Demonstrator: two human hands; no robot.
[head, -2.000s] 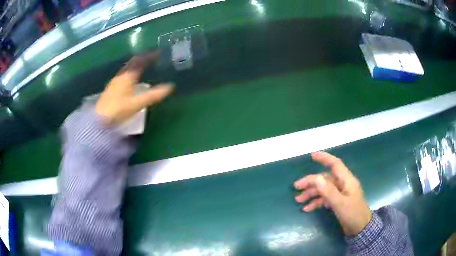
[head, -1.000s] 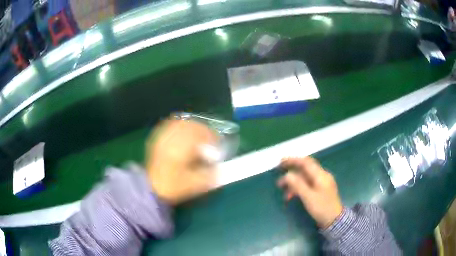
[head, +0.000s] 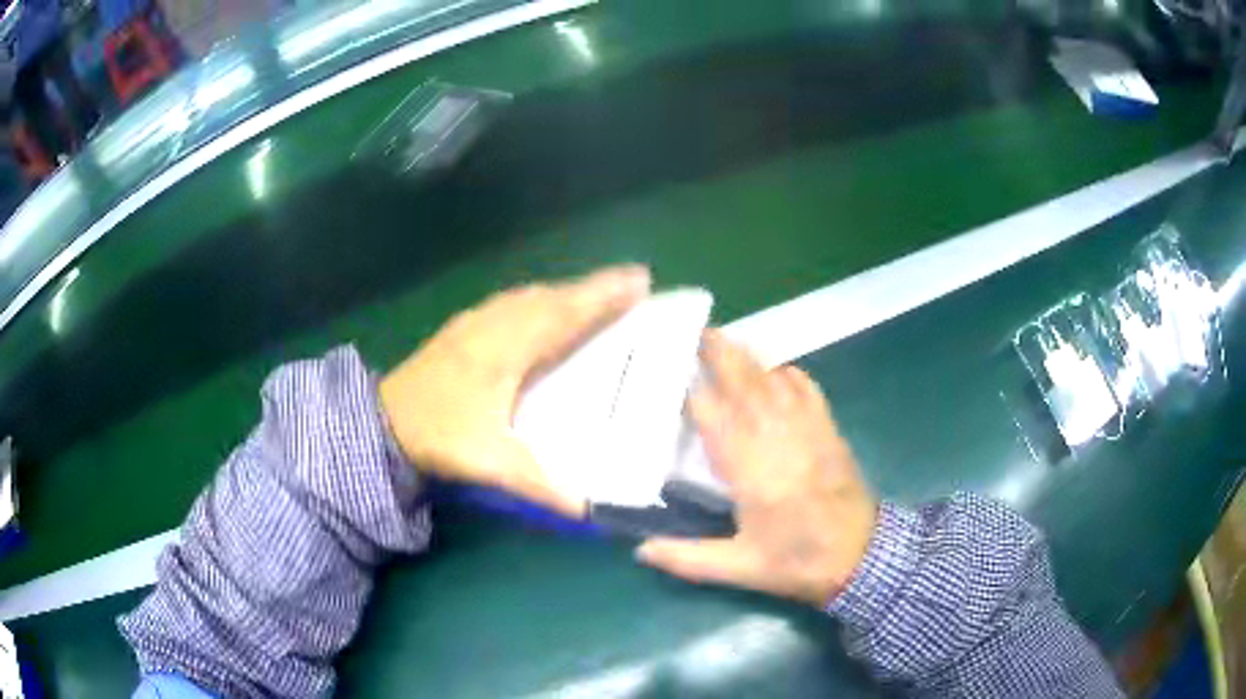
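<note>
A white-and-blue retail box point(head: 615, 403) is held between both hands above the white edge strip, tilted, its white face up. My left hand point(head: 499, 389) grips its left side, with a blue side showing under the fingers. My right hand point(head: 779, 471) is closed around its right end, where a pale part and a dark part show. The fingers hide whether the box end is open. A clear plastic tray point(head: 444, 126) with a pale piece in it lies on the green belt beyond the hands.
Several clear plastic trays with white items point(head: 1080, 392) lie on the near ledge at right. Another white-and-blue box point(head: 1104, 78) is on the belt at far right. Box edges show at the left rim. The white edge strip point(head: 943, 260) runs between belt and ledge. Red stools stand top left.
My left hand has come together with my right hand, and both now hold a box. The large box seen on the belt before is no longer there. The view has shifted.
</note>
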